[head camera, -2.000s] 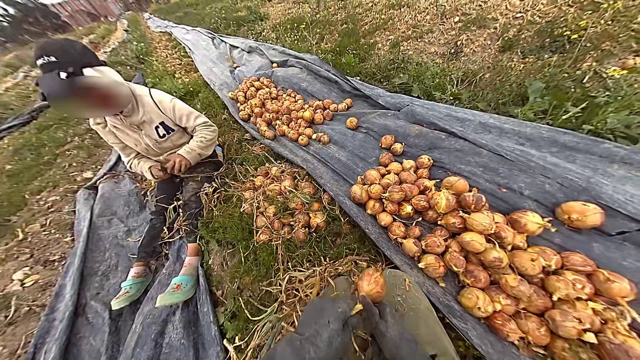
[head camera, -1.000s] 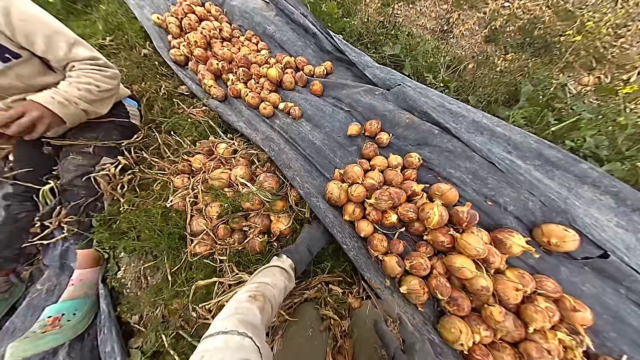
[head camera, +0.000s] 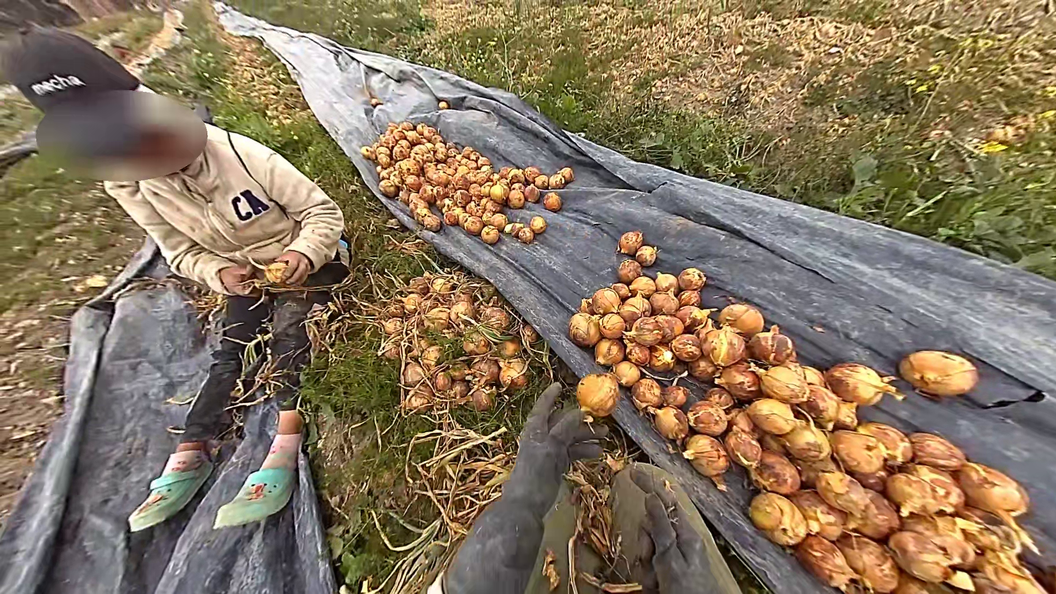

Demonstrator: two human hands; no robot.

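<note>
My left hand (head camera: 528,478), in a dark grey glove, is raised with its fingers spread at the bottom centre. An onion (head camera: 598,395) is just beyond its fingertips, near the sheet's edge; whether they touch I cannot tell. My right hand (head camera: 660,536), in a dark glove too, lies low over my lap, partly cut off by the frame; its grip is unclear. Dry husks and stalks (head camera: 596,507) lie between the hands. To the right, a large heap of onions (head camera: 775,421) rests on a dark plastic sheet (head camera: 825,272).
Onions with dry stalks (head camera: 462,338) lie on the grass left of the sheet. Farther up the sheet is another onion pile (head camera: 454,177). At the left a person (head camera: 239,206) in a beige hoodie sits on another sheet (head camera: 107,429), holding an onion (head camera: 276,271).
My left hand was reaching to the onions on the grass a second ago; it is now back near my lap. The seated person now holds an onion. The view has swung left.
</note>
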